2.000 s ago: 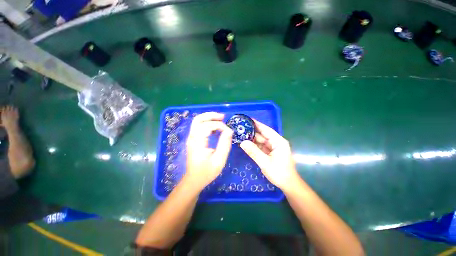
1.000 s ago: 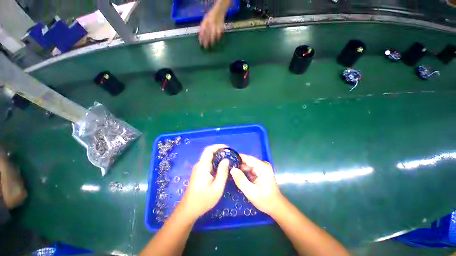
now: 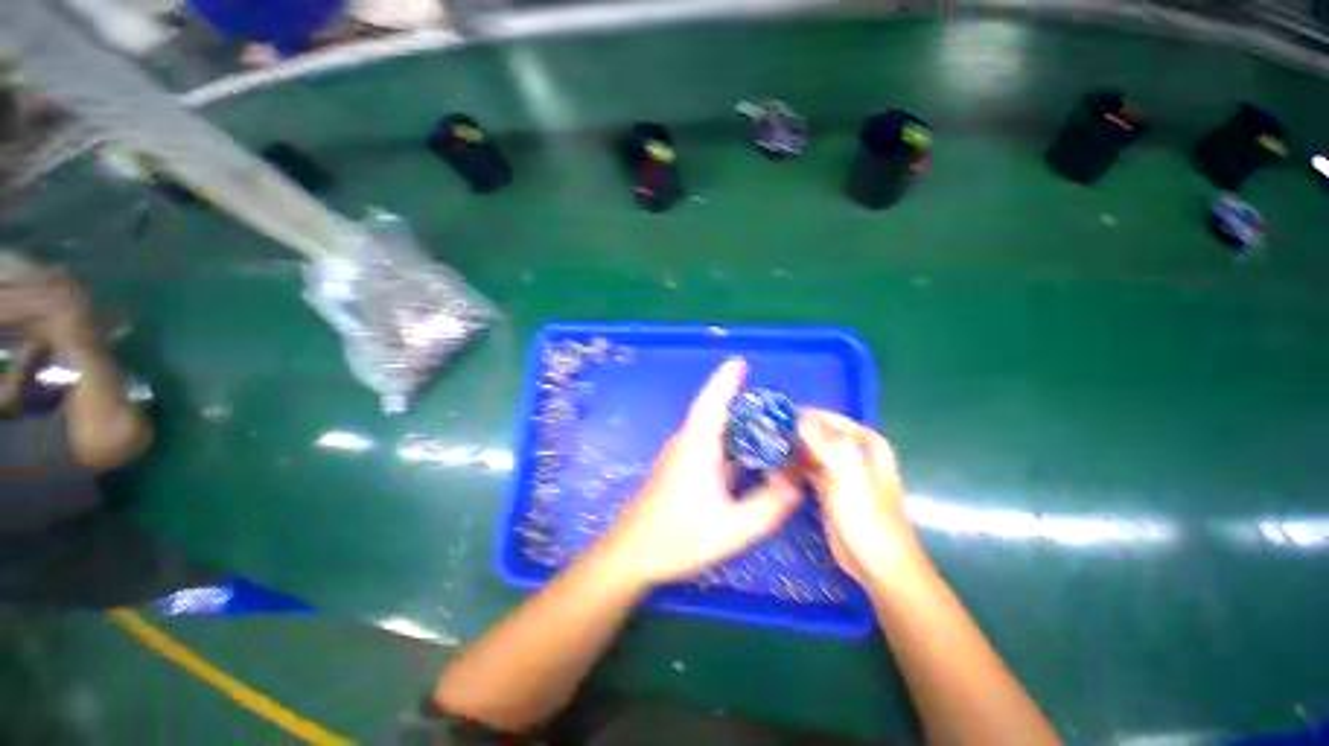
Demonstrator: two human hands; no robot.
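A round dark motor unit [image 3: 762, 429] with blue and silver detail is held above the blue parts tray [image 3: 510, 503]. My left hand [image 3: 700, 488] grips it from the left and below, thumb and fingers around its edge. My right hand [image 3: 857, 474] is at its lower right edge, fingers bent; its fingertips are blurred and partly hidden, so I cannot tell whether they grip it. Small metal rings [image 3: 551, 452] are clustered along the tray's left side and scattered across its bottom.
A clear bag of rings [image 3: 401, 313] lies left of the tray beside a pale slanted bar [image 3: 219, 161]. Several black cylinders [image 3: 889, 158] stand along the far side, with motor units [image 3: 1237, 223] near them. A person's arm [image 3: 102, 401] is at the left edge.
The view has shifted. The motor unit is now tilted with more blue showing, and my left hand has opened wider around it. A motor unit now shows between two cylinders at the far side.
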